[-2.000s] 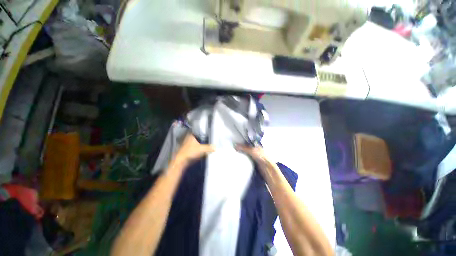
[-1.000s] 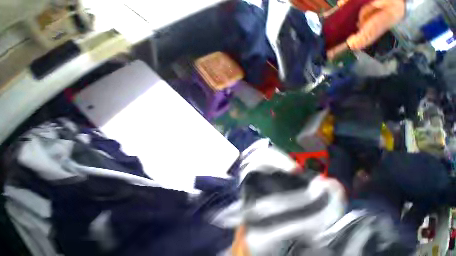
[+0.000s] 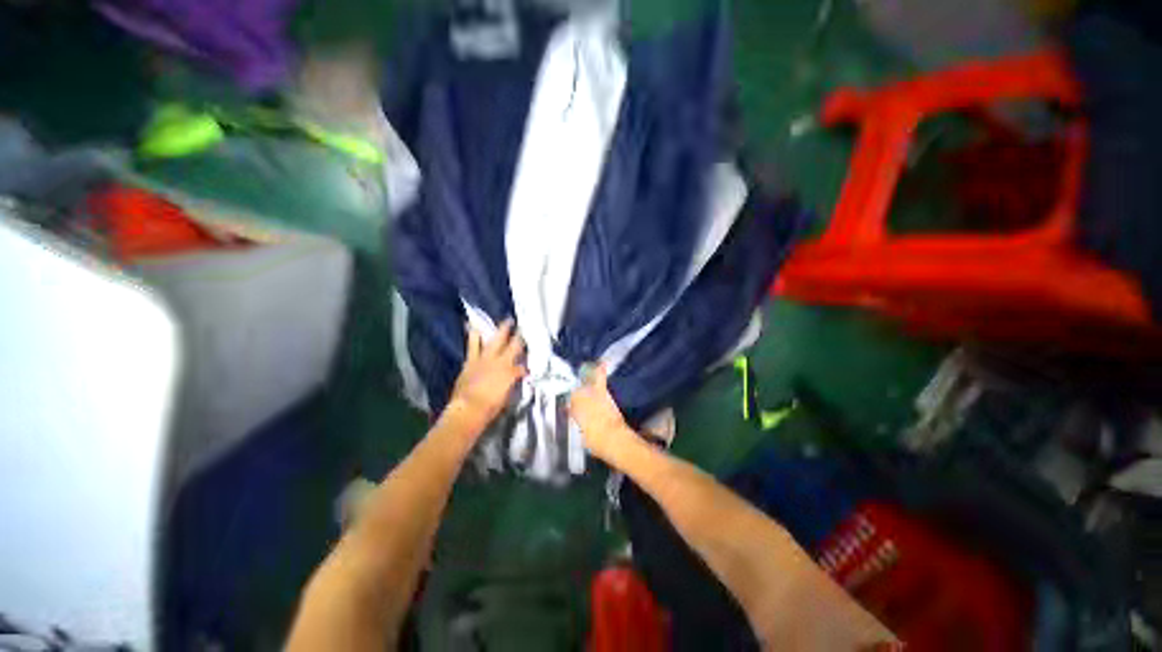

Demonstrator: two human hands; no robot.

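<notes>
A bundle of navy garment pieces with white panels [image 3: 561,191] hangs or lies over the green floor in the middle of the head view, its far end blurred. My left hand [image 3: 489,372] grips the gathered near end of the bundle from the left. My right hand [image 3: 596,410] grips it from the right, close beside the left hand. White cloth ends bunch up between and below the hands. The fingertips are partly hidden in the cloth.
A white board [image 3: 83,420] stands at the left edge. A red plastic stool [image 3: 968,268] is at the upper right. Red cloth [image 3: 930,573] lies at the lower right. Neon yellow-green strips [image 3: 185,131] and scraps lie on the green floor. Purple cloth or plastic is at the upper left.
The view has turned away from the sewing machine and side board to the floor. Both hands now show, holding the navy and white bundle there.
</notes>
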